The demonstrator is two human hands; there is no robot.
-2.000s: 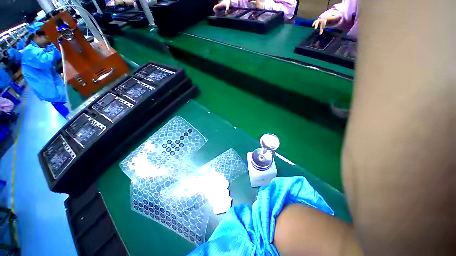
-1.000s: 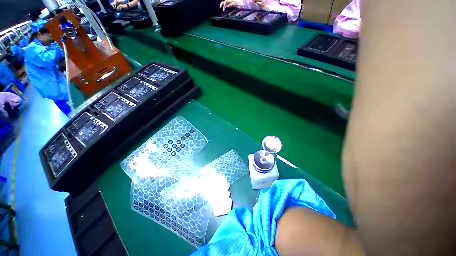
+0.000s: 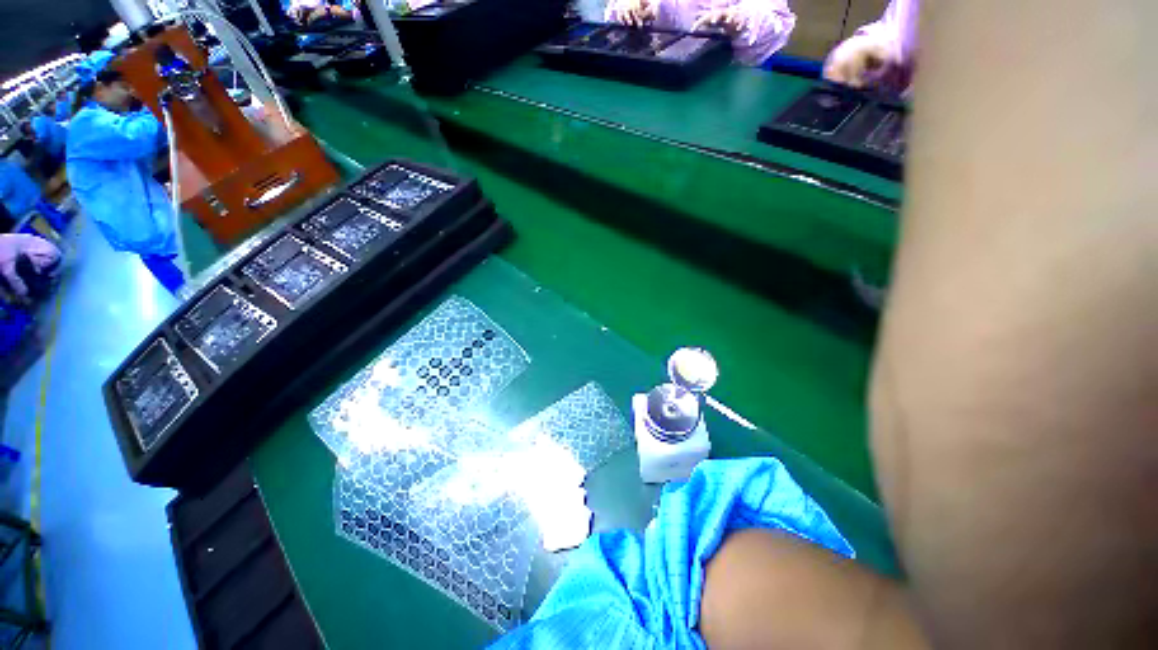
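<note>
Neither of my hands shows. A bare forearm with a bunched blue sleeve lies at the bottom, and a large blurred skin-coloured shape covers the right side. Nearest in front lie clear liner sheets (image 3: 432,368) with grids of circles, some dark, under strong glare. A crumpled white lump (image 3: 565,508) lies on their right edge. The white solvent bottle (image 3: 671,451) stands upright beside the sleeve, its silver flip-top lid raised. The black phone tray (image 3: 191,438) at the left holds a row of several dark open-backed phones (image 3: 295,271).
An empty-looking slotted black tray (image 3: 235,559) lies lower left. A brown fixture (image 3: 248,165) stands behind the phone tray. A person in a blue smock (image 3: 121,178) is at the far left. Across the gap, people in pink sleeves work at black trays (image 3: 641,53) on another green bench.
The bench view has shifted very slightly. Across the gap, the pink-sleeved people's hands have moved over their trays. The sheets, bottle and phones lie as before.
</note>
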